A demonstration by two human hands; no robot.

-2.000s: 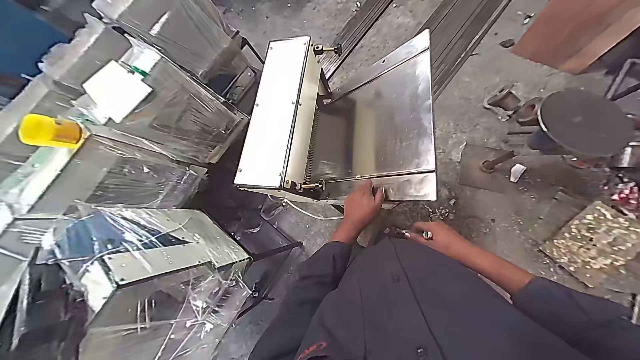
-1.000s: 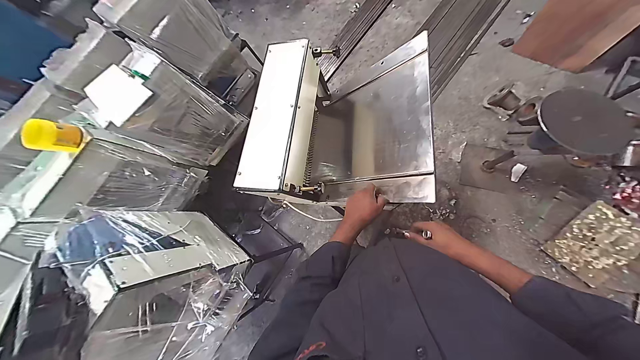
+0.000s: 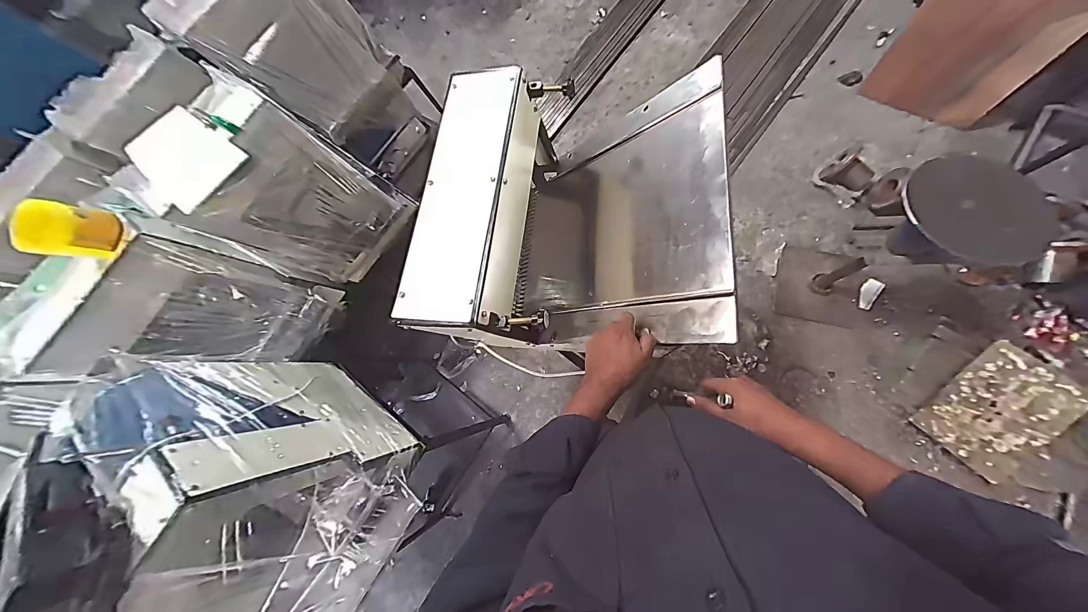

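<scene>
My left hand (image 3: 619, 353) rests with curled fingers at the near edge of a metal tray plate (image 3: 663, 204), which joins a machine with a cream sheet-metal cover (image 3: 459, 195). Whether the fingers grip the edge cannot be told. Just right of it and lower, close to my body, my right hand (image 3: 738, 401) is closed around a small metal tool (image 3: 680, 397) with a round socket-like end. Threaded brass-coloured adjusting screws with dark knobs (image 3: 527, 320) stick out at both ends of the cover. A pale cable (image 3: 531, 370) hangs below the machine's near corner.
Plastic-wrapped machines (image 3: 280, 450) crowd the left side, with a yellow container (image 3: 66, 228) on one. Long metal bars (image 3: 773, 68) lie on the floor beyond the tray. To the right are a round metal disc (image 3: 977, 208), a reddish-brown board (image 3: 977, 55) and a chip-covered plate (image 3: 1003, 416).
</scene>
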